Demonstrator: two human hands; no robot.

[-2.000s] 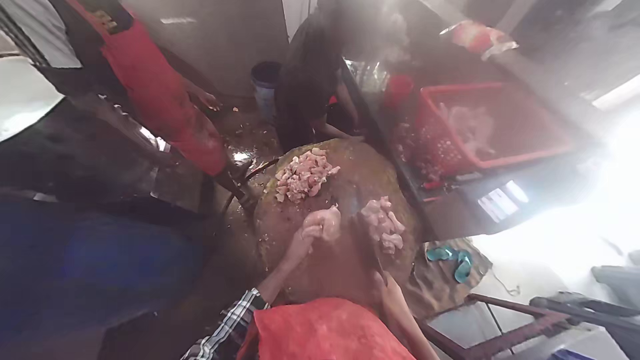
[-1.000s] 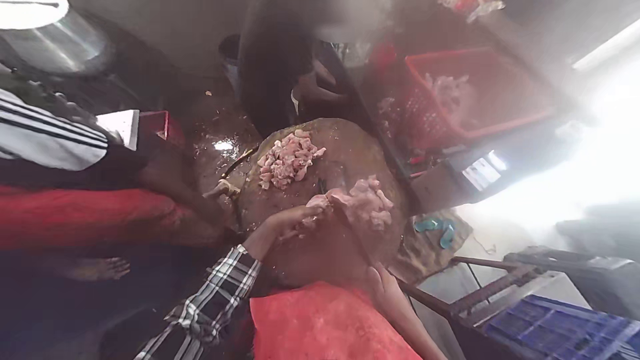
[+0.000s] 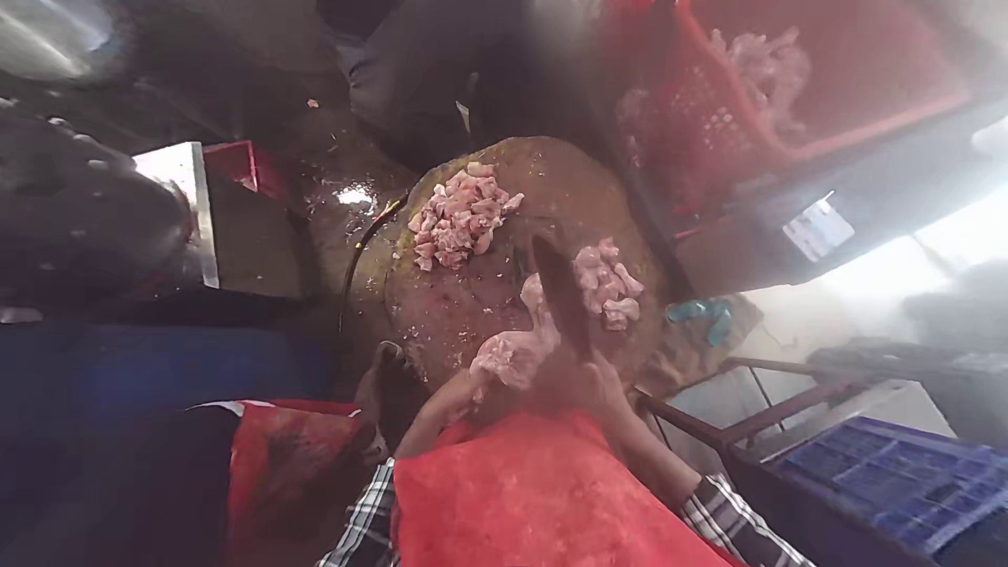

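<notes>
A round wooden chopping block [image 3: 472, 307] stands before me. My left hand [image 3: 480, 374] is closed on a piece of raw meat [image 3: 513, 354] at the near side of the block, and the piece reaches up to the blade's left side. My right hand [image 3: 594, 386] grips a wide-bladed knife [image 3: 561, 295] that points away from me; its handle is hidden in the hand. A heap of cut raw meat [image 3: 465, 216] lies at the far left of the block. To the right of the blade sits a smaller pile of meat pieces [image 3: 608, 283].
At the upper right is a red plastic basket [image 3: 787, 150] holding raw meat. A person in dark clothes [image 3: 472, 71] is beyond the block. Blue crates [image 3: 890, 472] are at the lower right, near a metal frame [image 3: 732, 433]. Teal sandals [image 3: 705, 315] lie right of the block.
The person in the red apron at the left has moved; the striped sleeve seen a second ago is out of view. My left hand has drawn back toward my apron. The view has shifted.
</notes>
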